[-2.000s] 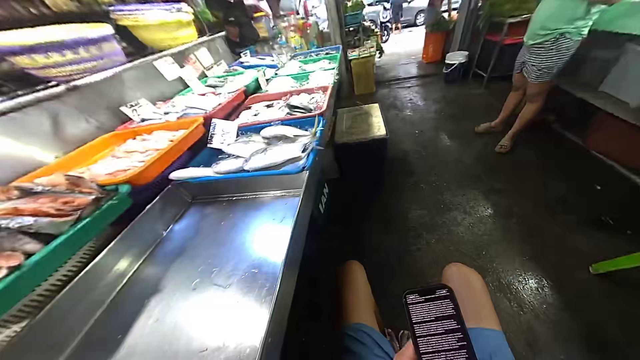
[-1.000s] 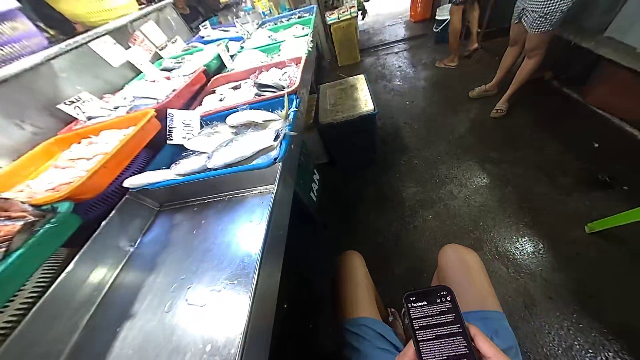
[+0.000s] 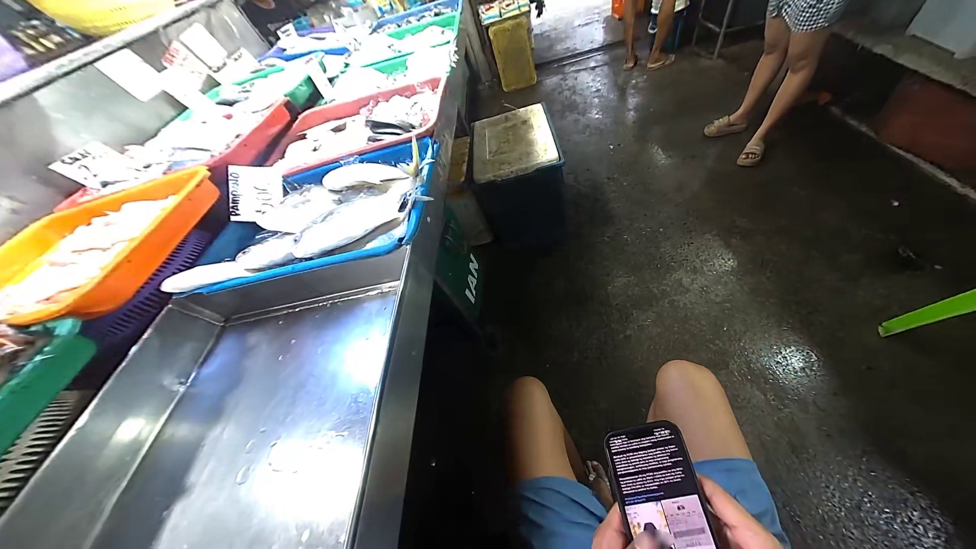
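Note:
A dark smartphone (image 3: 659, 484) with a lit screen of text and pictures stands between my knees at the bottom of the head view. My left hand (image 3: 612, 530) grips its lower left edge, with a thumb low over the screen. Along its right edge, my right hand (image 3: 736, 512) holds the phone too. The lower parts of both hands are cut off by the frame. To the left is a wet stainless steel counter tray (image 3: 282, 412), and beyond it a blue tray (image 3: 415, 229) holds several silvery fish (image 3: 351, 221).
An orange tray (image 3: 152, 267) of pale seafood and red trays (image 3: 438, 99) of fish line the counter. A lidded dark box (image 3: 518, 198) stands on the wet floor (image 3: 640, 305). Two people stand farther back. A green plastic leg (image 3: 926, 314) juts in at right.
The phone's screen content has changed, and pictures now show at its bottom. A thumb has come over the screen. At the back, one person's legs have shifted. The view has turned somewhat.

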